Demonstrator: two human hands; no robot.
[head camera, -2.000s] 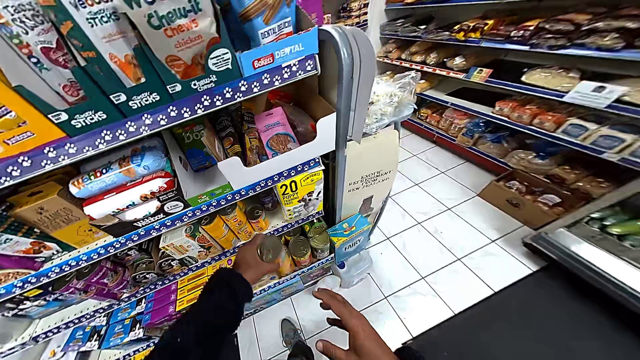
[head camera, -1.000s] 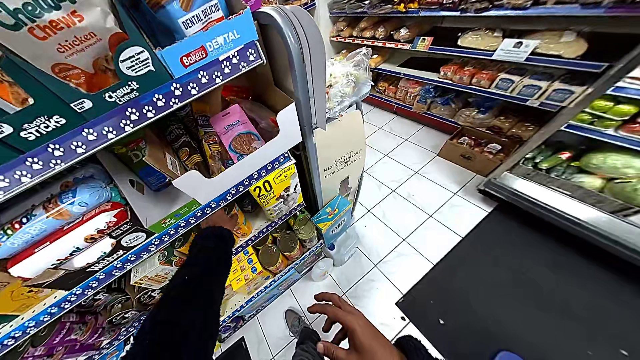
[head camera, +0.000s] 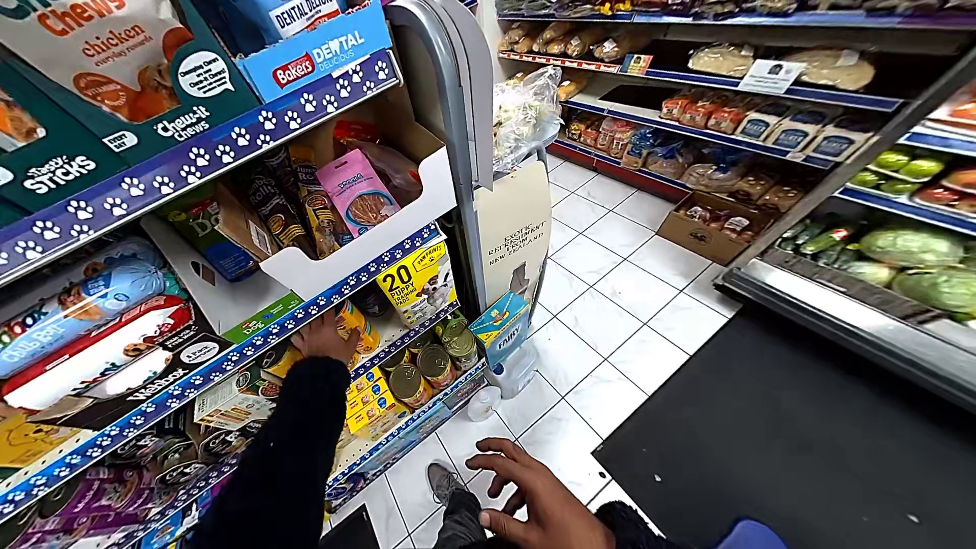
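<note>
My left hand (head camera: 326, 338) reaches into a pet food shelf, its fingers at yellow-orange cans (head camera: 357, 326); the fingertips are partly hidden, so a grip cannot be made out. Just right of it stands a yellow pack of puppy training pads (head camera: 418, 284). On the shelf below, several metal cans (head camera: 436, 364) stand beside small yellow boxes (head camera: 372, 400). My right hand (head camera: 534, 496) hangs over the floor at the lower middle, fingers apart and bent, with nothing in it.
A cardboard tray (head camera: 358, 255) of dog treats juts out above my left hand. A clear plastic container (head camera: 484, 402) lies on the tiles by a cardboard stand (head camera: 509, 229). A dark mat (head camera: 732, 442) covers the floor at right; a cardboard box (head camera: 709, 229) sits by the bread shelves.
Two seconds ago my left hand held a can in front of the lower shelf; it has since moved up to the shelf above. The view has shifted closer to the shelf. My right hand stays apart.
</note>
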